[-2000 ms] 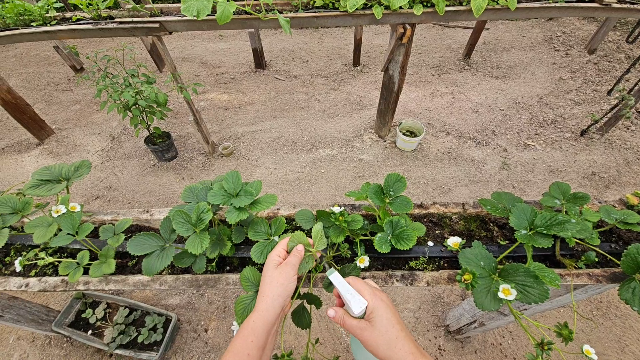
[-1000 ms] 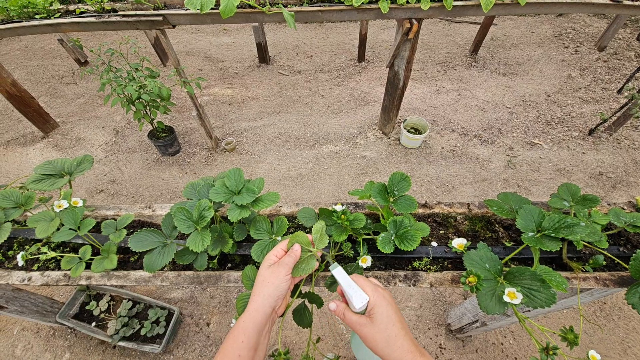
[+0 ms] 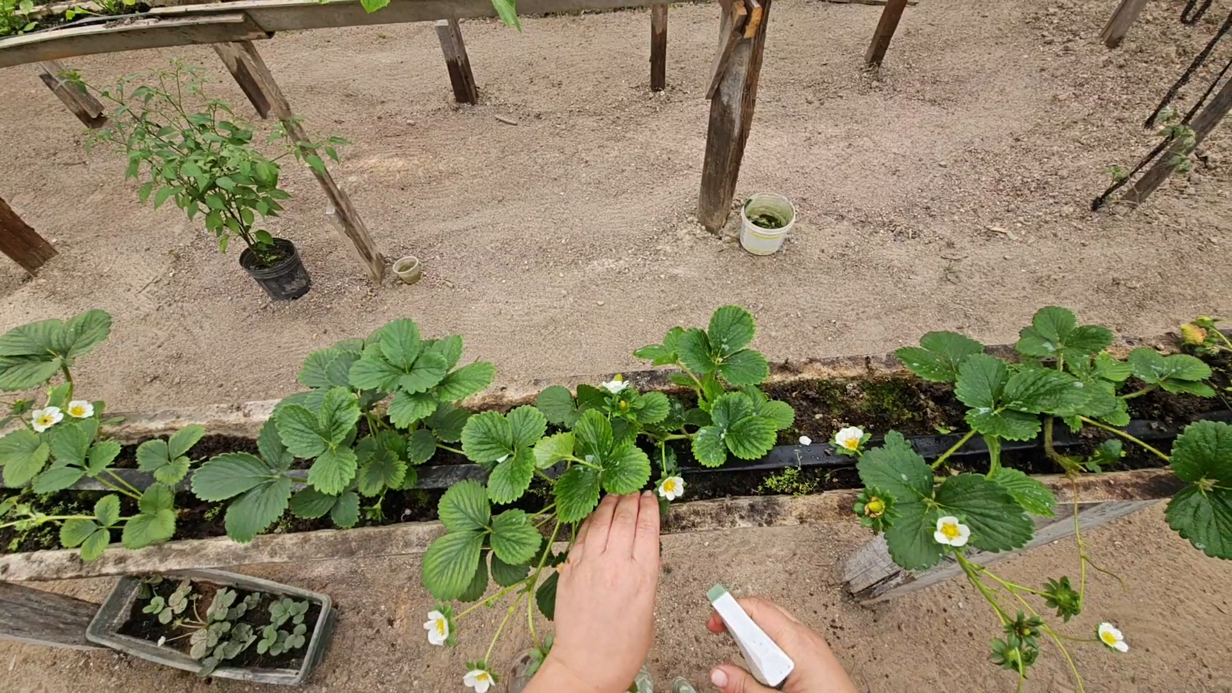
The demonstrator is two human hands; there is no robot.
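My left hand (image 3: 608,592) lies palm down at the front of a strawberry plant (image 3: 592,457), its fingertips under a leaf beside a white flower (image 3: 671,487). Whether the fingers hold a stem is hidden. To its right, my right hand (image 3: 784,645) grips a white spray bottle by its trigger head (image 3: 751,637), the green nozzle pointing up and left; the bottle's body is mostly out of view. The plant grows in a long wooden trough (image 3: 731,510) with dark soil and a black irrigation pipe (image 3: 770,456). More strawberry plants (image 3: 1001,404) with white flowers stand to the right.
A grey planter box (image 3: 322,626) with small plants is at the lower left. Beyond the trough, on sandy ground, stand a black pot (image 3: 279,274) with a leafy plant, a small cup (image 3: 407,269) and a white bucket (image 3: 767,231). Wooden posts (image 3: 731,115) support a raised bed behind.
My left hand has let go of the raised leaf it pinched and now lies flatter against the plant. The right hand with the spray bottle has moved lower and away from the leaves.
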